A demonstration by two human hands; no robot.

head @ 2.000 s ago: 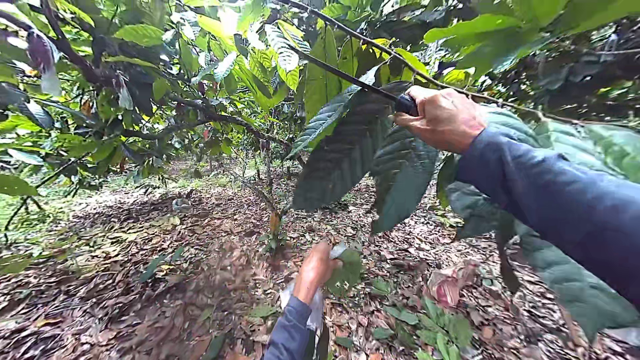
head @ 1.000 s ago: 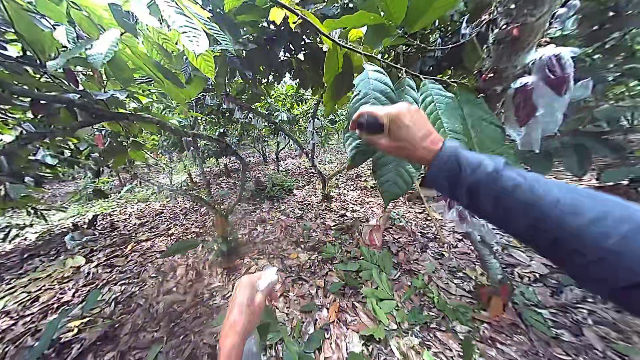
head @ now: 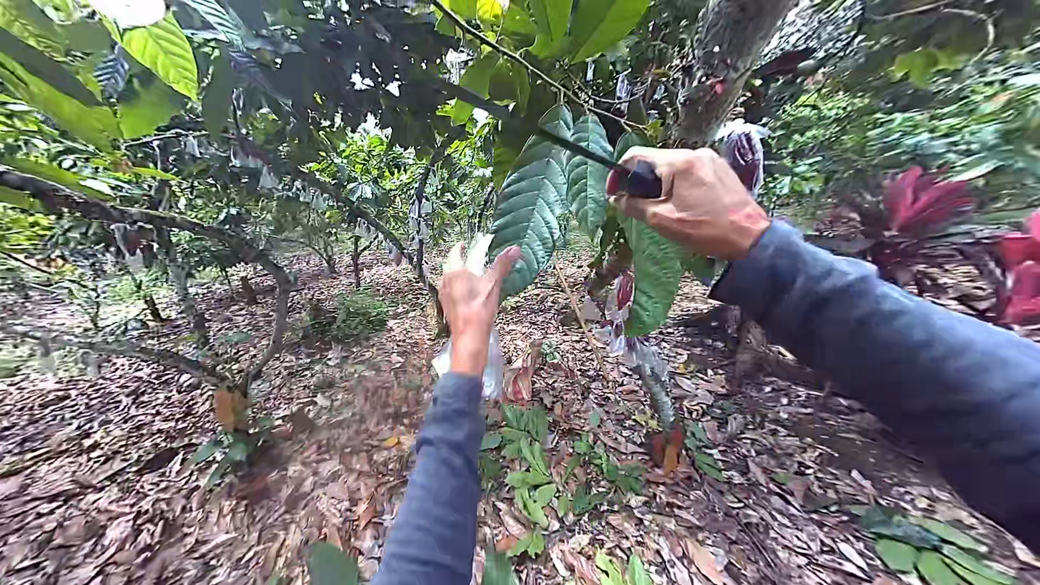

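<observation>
My right hand (head: 699,199) is closed around the black handle (head: 640,179) of a long, thin dark blade (head: 573,147), which points up and to the left in front of the foliage. Large green cacao leaves (head: 532,211) hang from a thin branch between my two hands. My left hand (head: 475,301) is raised beside these leaves, holding a whitish plastic bag (head: 492,366), part of which shows below the palm and part above the fingers. Whether the fingers touch the nearest leaf cannot be told.
A thick tree trunk (head: 727,65) stands at upper right, with a bagged dark red pod (head: 743,154) beside it. Another bagged pod (head: 624,292) hangs lower. A crooked branch (head: 280,317) crosses the left side. Cut leafy twigs (head: 528,463) lie on the leaf litter.
My left hand has risen from low in the view to beside the hanging leaves. The right hand still grips the handle, and the blade now shows. The view has swung right.
</observation>
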